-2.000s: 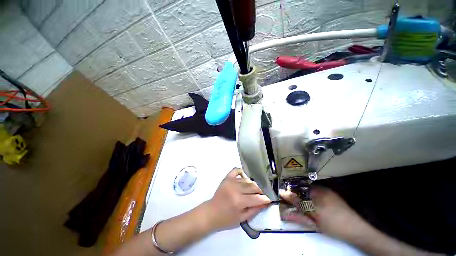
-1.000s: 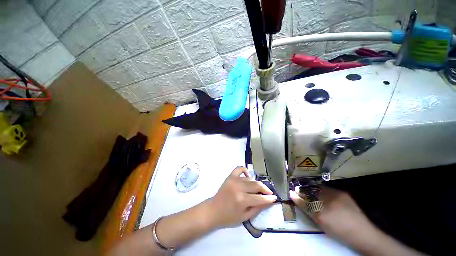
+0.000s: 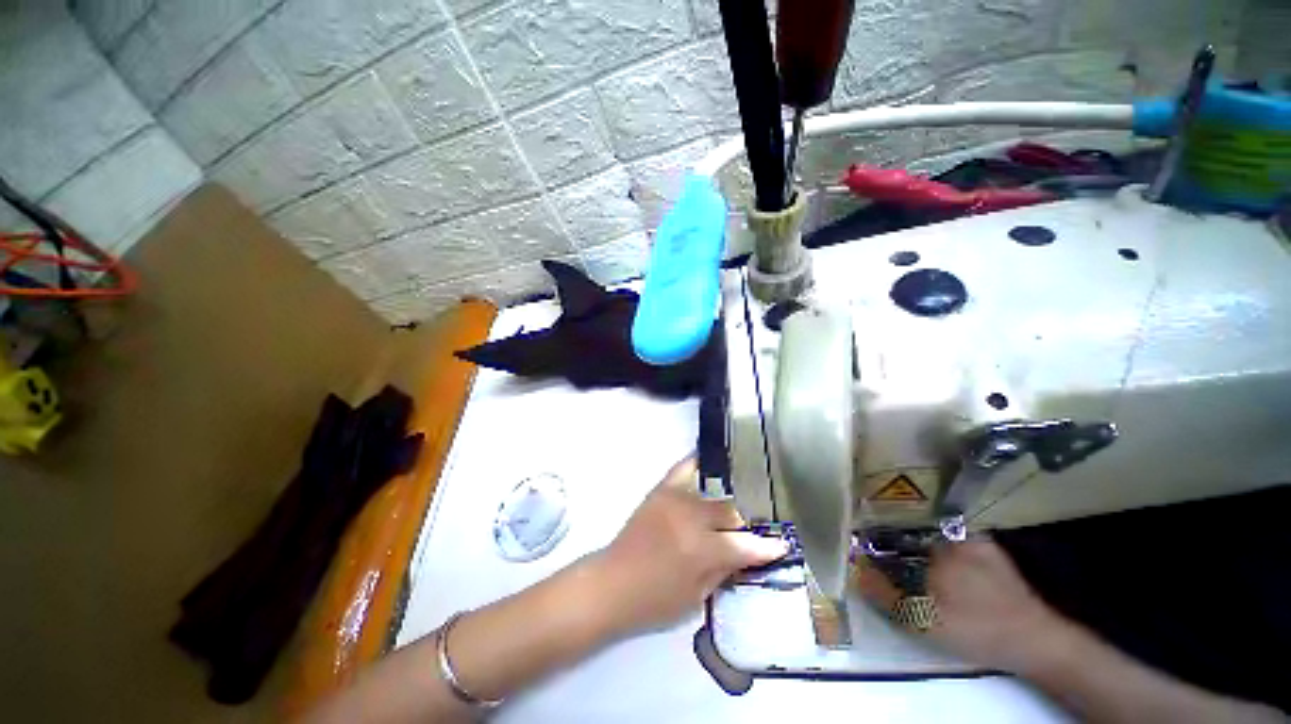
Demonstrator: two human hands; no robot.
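My left hand (image 3: 666, 555), with a bracelet at the wrist, pinches a dark band (image 3: 772, 556) just left of the needle area. My right hand (image 3: 951, 601) lies right of the presser foot, fingers bent at the needle; what its fingertips touch is partly hidden. The white sewing machine (image 3: 1076, 340) stands over both hands, its bright needle plate (image 3: 830, 622) showing between them. A large black garment piece (image 3: 1168, 587) lies right of the needle, under the machine arm and beside my right forearm.
Dark pointed cut pieces (image 3: 602, 340) lie behind left of the machine head. A light-blue lamp (image 3: 683, 269) hangs there. A dark bundle (image 3: 297, 545) lies on cardboard at left. A clear disc (image 3: 531, 516) is on the tabletop. A red-handled tool (image 3: 934, 190) lies behind the machine.
The view has shifted, so the machine sits further right. The dark band shows more at my left fingertips, and my left hand has moved slightly up toward the machine head.
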